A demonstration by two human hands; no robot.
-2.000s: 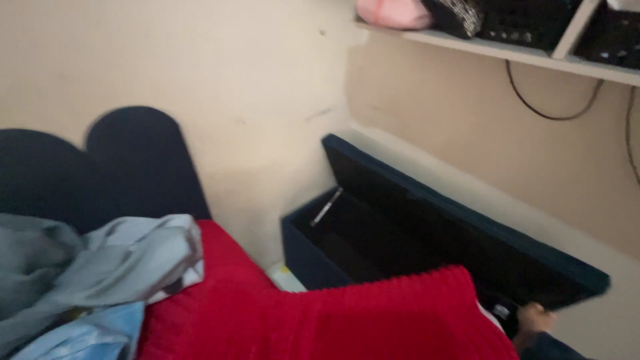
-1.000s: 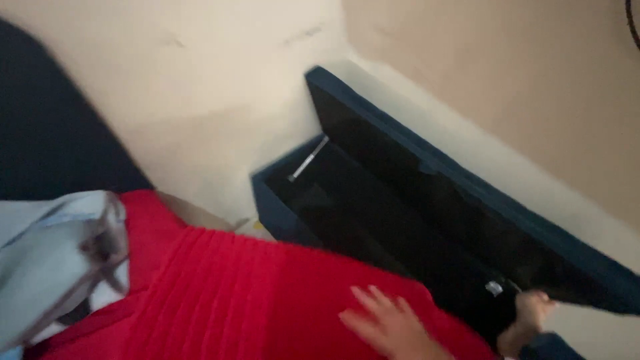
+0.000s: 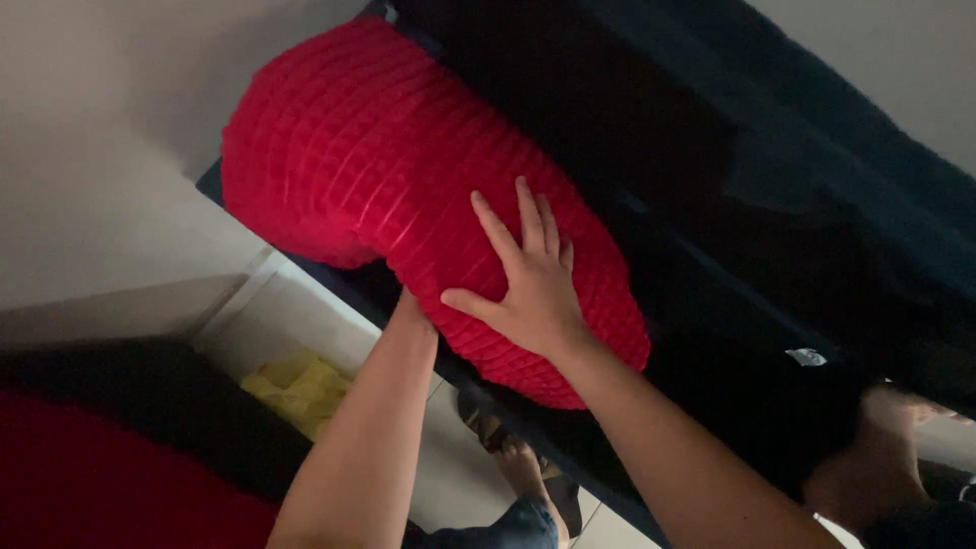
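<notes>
A thick, folded red ribbed blanket (image 3: 427, 168) lies across the opening of a dark blue upholstered storage bench (image 3: 488, 400), whose lid (image 3: 823, 99) stands raised against the wall. On top of the blanket my right hand (image 3: 526, 282) rests flat with its fingers spread. My left hand reaches under the blanket's near edge; only the wrist and forearm show, so its fingers are hidden. At the right, another person's hand (image 3: 900, 419) is at the bench's end by the raised lid.
A yellow plastic bag (image 3: 301, 389) lies on the tiled floor (image 3: 450, 465) beside the bench. A sandaled foot (image 3: 522, 461) stands close to the bench's near side. Red fabric (image 3: 114, 473) on a dark edge fills the lower left. Pale walls meet behind the bench.
The red blanket, lying in front of the open bench before, is now over its opening. My left arm has come into view, with its hand under the blanket. The view has moved closer to the bench.
</notes>
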